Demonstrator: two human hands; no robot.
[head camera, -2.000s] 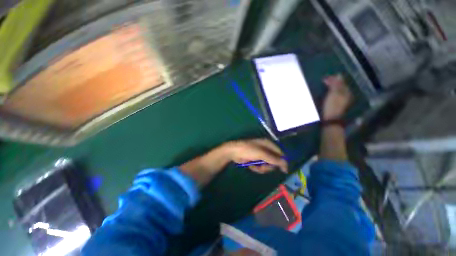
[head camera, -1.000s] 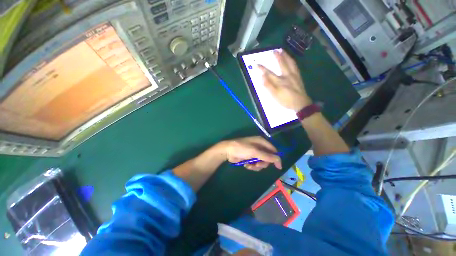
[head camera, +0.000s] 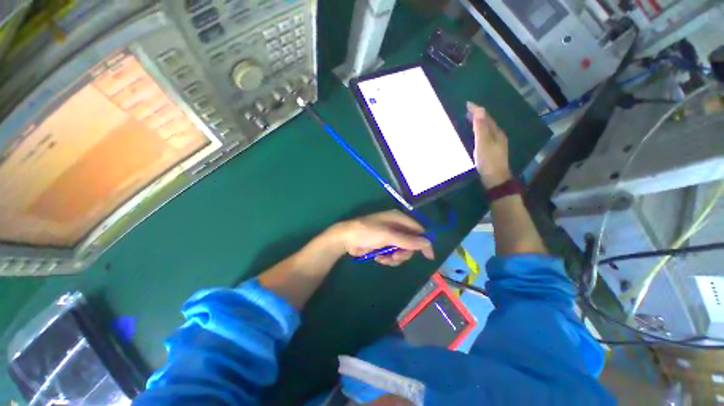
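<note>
A black-bordered tablet (head camera: 417, 131) with a bright white screen lies on the green mat. My right hand (head camera: 489, 147) is at the tablet's right edge, fingers extended, holding nothing; whether it touches the edge is unclear. My left hand (head camera: 387, 238) rests over the mat below the tablet, closed on a thin dark-blue pen (head camera: 375, 254). A bright blue cable (head camera: 353, 152) runs from the instrument's front connector to the tablet's lower left corner, with a whitish section near its end.
A large test instrument (head camera: 248, 75) with an orange screen stands at the left. Bagged tablets (head camera: 67, 357) lie at the lower left. A metal post (head camera: 367, 40) and a small black block (head camera: 448, 49) are behind the tablet. A red-framed item (head camera: 438, 317) is below the bench edge. Grey equipment (head camera: 663, 238) with cables is at right.
My right hand was over the tablet screen a second ago and is now off it, at the right edge. My left hand still holds the pen. The view has shifted slightly.
</note>
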